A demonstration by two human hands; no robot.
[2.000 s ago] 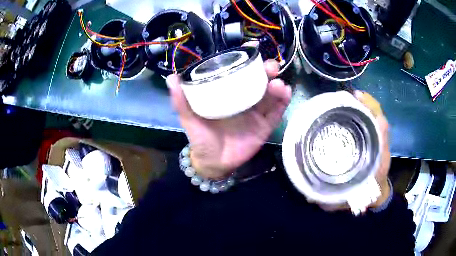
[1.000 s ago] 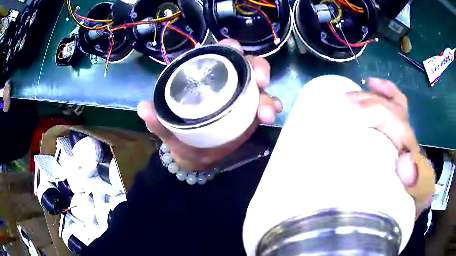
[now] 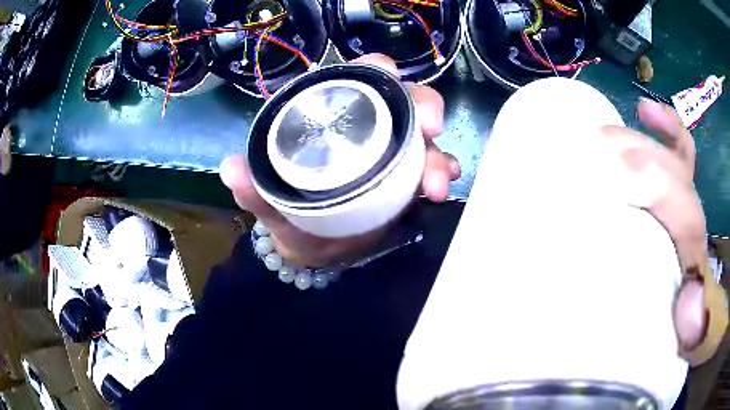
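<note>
My left hand (image 3: 432, 144) holds the white flask lid (image 3: 352, 216) from below, its black ring and shiny steel inside facing up. A beaded bracelet is on that wrist. My right hand (image 3: 660, 180) is wrapped around the large white vacuum flask (image 3: 536, 264) on its right side. The flask is tilted, with its steel mouth (image 3: 552, 394) towards me at the bottom edge of the picture and its base towards the bench. The inside of the mouth is hidden. Lid and flask are apart.
Several black-and-white camera housings (image 3: 524, 48) with coloured wire harnesses (image 3: 172, 36) stand in a row on the green bench (image 3: 192, 136). A glue tube (image 3: 698, 102) lies at right, beside a thin dark tool. A carton (image 3: 76, 210) of white and black camera parts is at lower left.
The flask has swung from mouth up to mouth towards me and comes closer to my face. The lid has turned to show its inside more fully. The view has shifted slightly downward.
</note>
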